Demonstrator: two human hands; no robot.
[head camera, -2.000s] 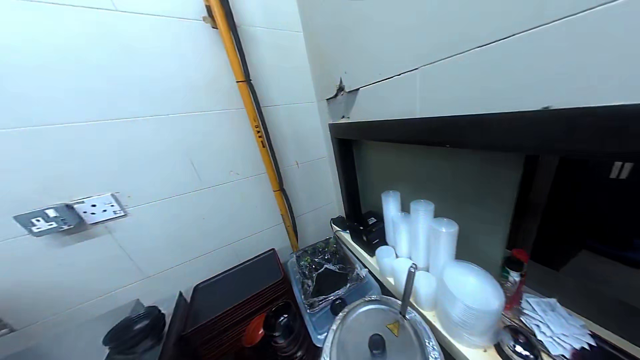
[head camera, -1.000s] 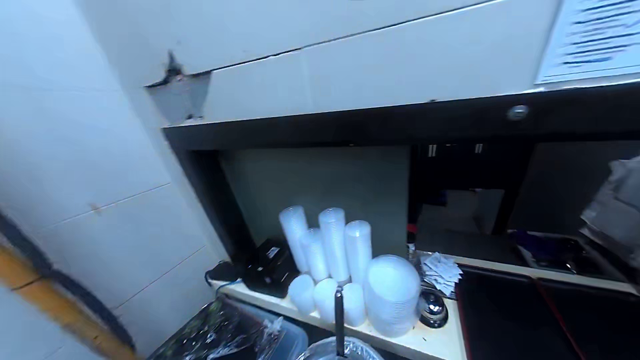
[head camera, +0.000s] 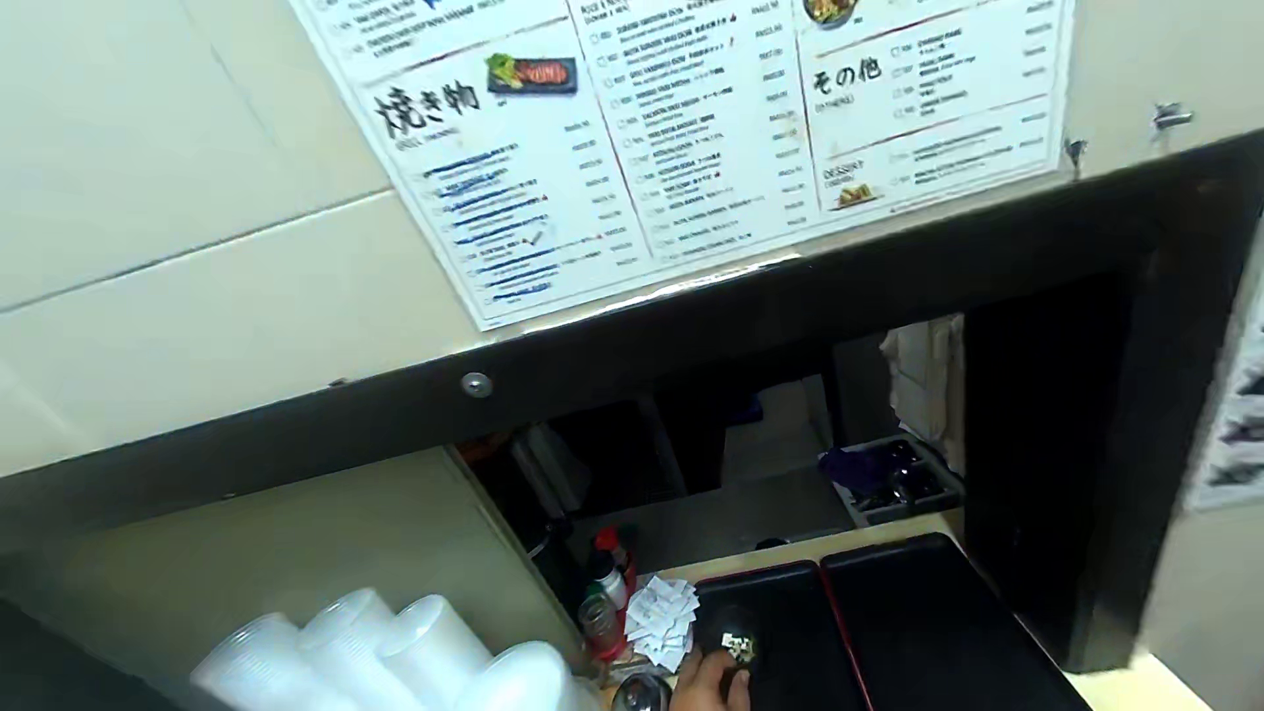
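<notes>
One hand (head camera: 706, 683) shows at the bottom edge of the head view, its fingertips at the near left part of a black tray (head camera: 790, 617). Small pale and greenish bits (head camera: 738, 647) lie just beyond the fingers. Which of my hands this is cannot be told, and whether it grips anything is unclear. Close to its left are a round shiny metal object (head camera: 642, 693) and a heap of white paper slips (head camera: 662, 620). Only one hand is in view.
Stacks of white plastic cups (head camera: 346, 652) and tubs stand at lower left. Condiment bottles (head camera: 607, 592) are behind the slips. A second black tray (head camera: 948, 617) lies at right. A dark frame (head camera: 632, 341) crosses above the hatch, under a printed menu (head camera: 711, 128). Beyond is a utensil box (head camera: 904, 484).
The view has swung right, from the wall corner and yellow pipe to the hatch and menu. A hand now shows at the black tray; none was in view earlier.
</notes>
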